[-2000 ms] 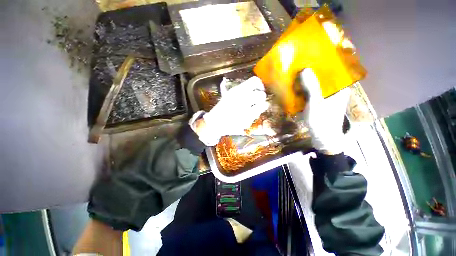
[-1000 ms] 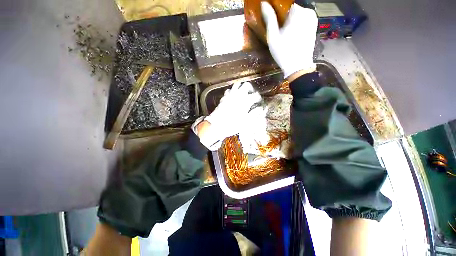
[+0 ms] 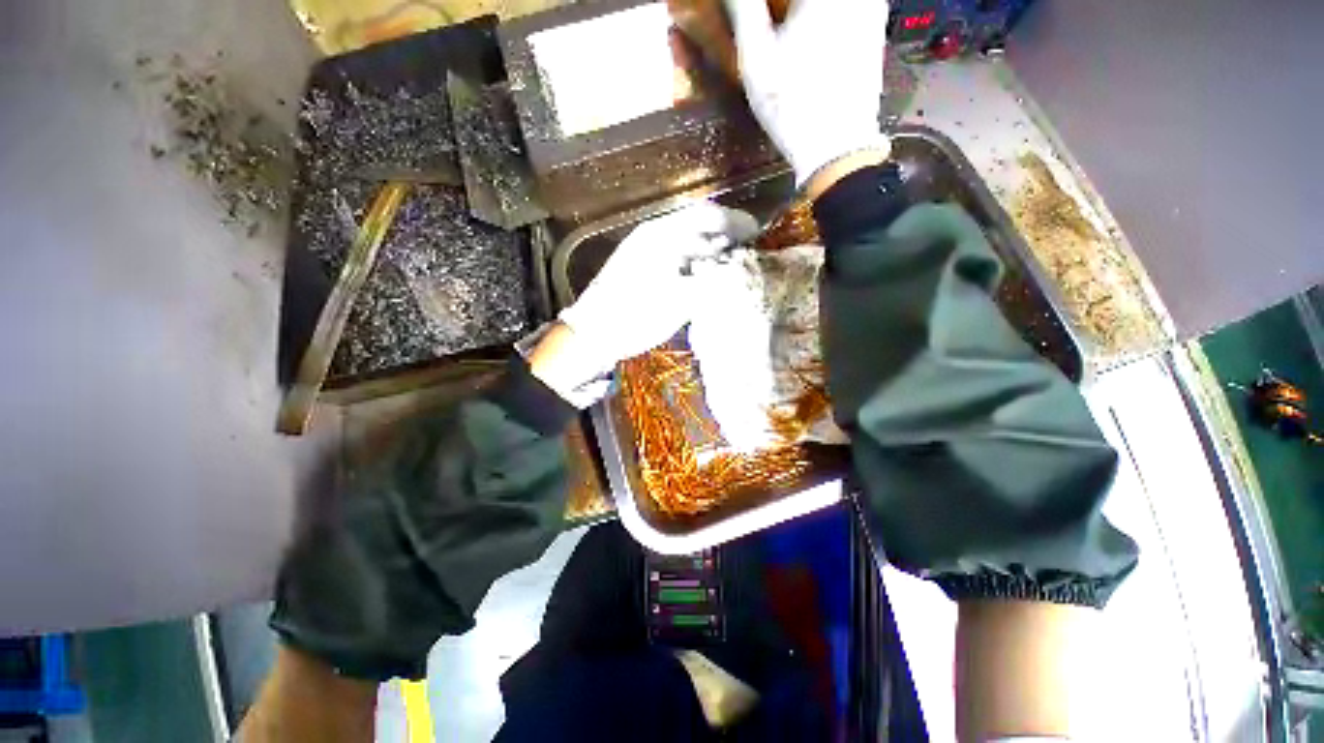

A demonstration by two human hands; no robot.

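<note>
My right hand (image 3: 816, 84), in a white glove, is over the right end of the solder pot (image 3: 603, 70). It grips an orange-brown sheet (image 3: 707, 35), partly cut off by the top edge. Any coil in it is hidden. My left hand (image 3: 646, 290), also gloved, rests at the left of the stainless scrap tray, its fingers on a crumpled whitish cloth (image 3: 738, 349). Whether the fingers hold the cloth is unclear. The cloth lies on copper wire offcuts (image 3: 675, 443) in the scrap tray (image 3: 683, 542).
A black dross tray (image 3: 414, 290) with grey crumbs stands left of the pot, a pale wooden strip (image 3: 349, 290) across it. A controller (image 3: 937, 29) with red digits is right of the pot. A phone (image 3: 685, 595) is on my lap. A conveyor (image 3: 1263, 356) at right carries a coil.
My right hand has moved from over the scrap tray up to the pot with the orange sheet. My left hand has shifted slightly, and more of the cloth shows.
</note>
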